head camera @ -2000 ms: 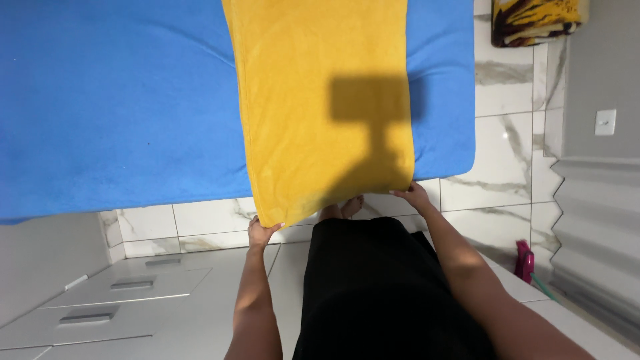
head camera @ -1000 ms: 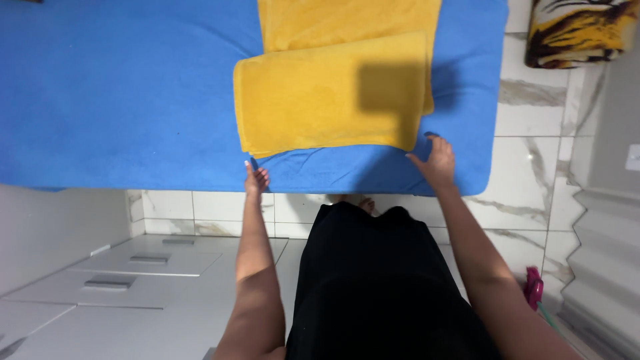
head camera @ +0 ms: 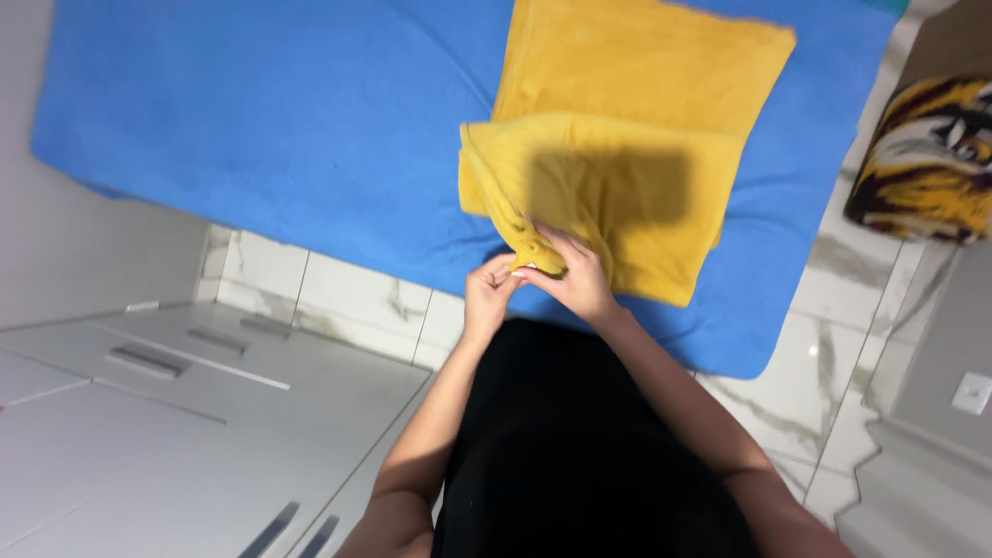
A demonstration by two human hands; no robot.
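Observation:
A yellow fleece-like blanket (head camera: 643, 70) lies partly folded on a blue cloth cover (head camera: 271, 132), its near part doubled over the rest. The near left corner is bunched and lifted. My left hand (head camera: 490, 294) pinches the tip of that corner. My right hand (head camera: 573, 271) holds the gathered edge just to the right, thumb and fingers around the fabric, the two hands almost touching. A dark shadow falls across the folded part.
White drawers with grey handles (head camera: 147, 361) stand at the lower left. A folded blanket with a tiger print (head camera: 926, 163) is at the right. White marbled tiles (head camera: 833, 349) cover the floor beside the blue cover. A wall switch (head camera: 972, 393) shows at the far right.
The near edge of the yellow blanket has been folded over. My hands, apart and off the fabric one second ago, have come together and taken hold of its near left corner.

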